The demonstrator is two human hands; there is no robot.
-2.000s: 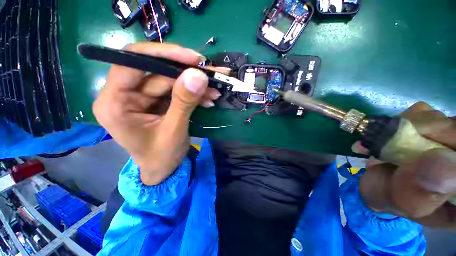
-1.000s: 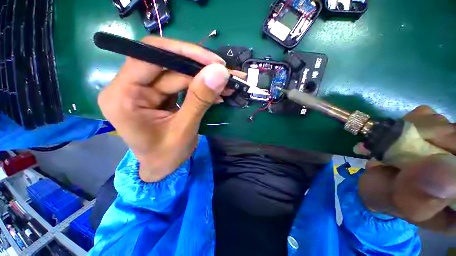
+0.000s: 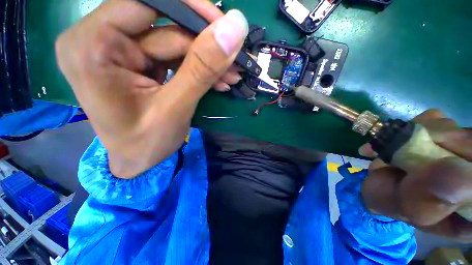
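Observation:
My left hand (image 3: 155,77) grips black tweezers (image 3: 178,14). Their pale tips reach into the lower part of a black watch housing (image 3: 305,58). Inside the housing are a blue circuit board (image 3: 293,70) and a white rectangle (image 3: 264,64). Red and black lead wires (image 3: 268,103) come out of its lower edge. The housing sits on a black fixture (image 3: 333,61) with white printing and a round hole. My right hand (image 3: 424,186) holds a soldering iron (image 3: 366,123). Its tip is at the board's lower edge; whether it touches is unclear.
A second open housing (image 3: 313,26) lies at the top, with part of another (image 3: 380,3) cut off beside it. A black ribbed tray (image 3: 11,57) stands at the left edge. A thin silvery strand (image 3: 219,117) lies below the fixture. Blue bins (image 3: 28,194) are lower left.
The view has shifted, so the housing and fixture appear further right and higher. My left hand looks larger and closer, and the tweezer tips are lower in the housing, nearer the iron's tip.

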